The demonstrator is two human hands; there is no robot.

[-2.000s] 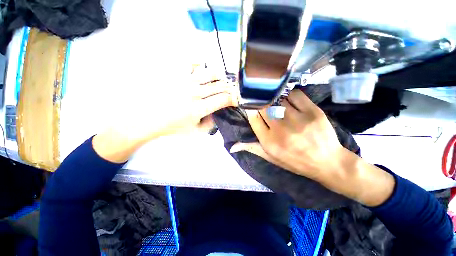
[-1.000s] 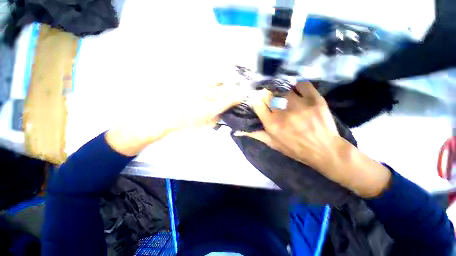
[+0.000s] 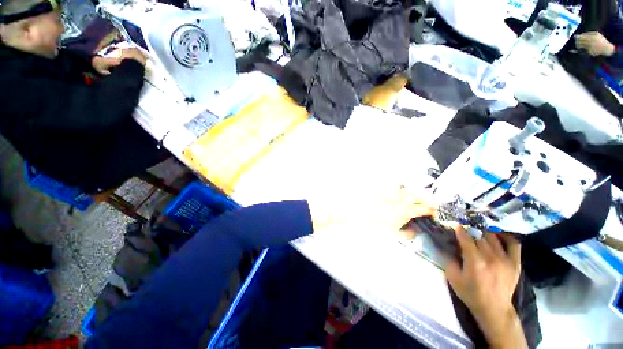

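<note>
A dark garment piece (image 3: 441, 240) lies under the needle area of the white sewing machine head (image 3: 512, 180) and hangs down past the table's front edge. My right hand (image 3: 483, 269) rests on it with the fingertips close to the metal parts. My left hand (image 3: 382, 208) is washed out by glare against the white table; its fingertips are at the cloth's left edge beside the needle area, and its exact grip cannot be told.
A yellow board (image 3: 246, 140) lies on the table (image 3: 328, 163) to the left. A dark garment heap (image 3: 345, 58) is behind it. A person (image 3: 61, 116) sits at a neighbouring machine (image 3: 188, 51). Blue crates (image 3: 198, 204) stand below. Another person's hand (image 3: 596, 43) is at upper right.
The view has swung left and up, showing the neighbour and floor. The machine and both hands now appear farther right. My hands stay at the cloth near the needle area.
</note>
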